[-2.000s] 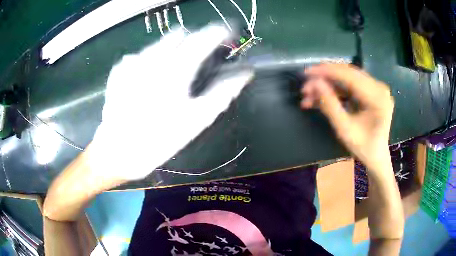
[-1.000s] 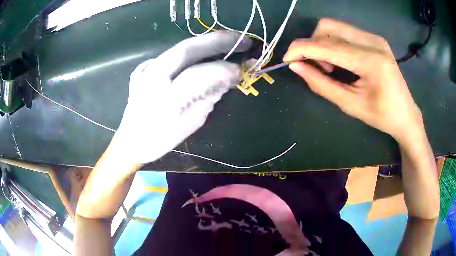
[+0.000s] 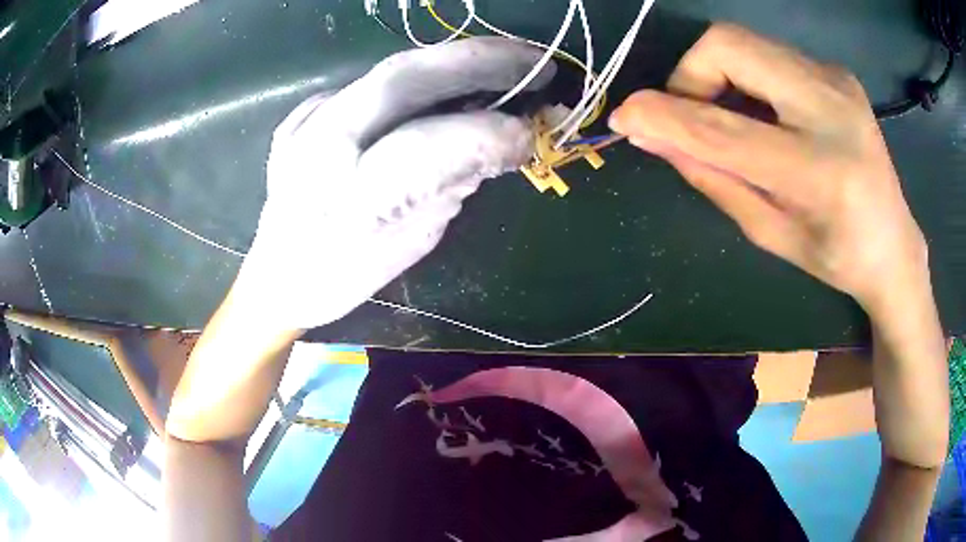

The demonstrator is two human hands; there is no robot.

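Note:
A small tan-yellow circuit board (image 3: 555, 169) with notched tabs is held at its left side by my left hand (image 3: 392, 180), which wears a white-grey work glove. White lead wires (image 3: 604, 83) run from the board up past the top edge. My bare right hand (image 3: 784, 159) pinches the brown and blue ends (image 3: 595, 142) of the power cable, with their tips at the board. The black cable (image 3: 900, 106) comes out on the far side of my right hand. Whether the ends pass through the board's holes I cannot tell.
A thin solder wire (image 3: 508, 338) runs from the dark green reel (image 3: 21, 175) at the left, behind my left wrist, and curves along the mat's near edge. A white strip (image 3: 159, 15) lies at the top left. Brown cardboard (image 3: 837, 397) shows below the bench edge.
Since two seconds ago, my right hand has come to the board with the brown and blue ends, and the board now shows its tan side. Over the last second the ends have stayed at the board.

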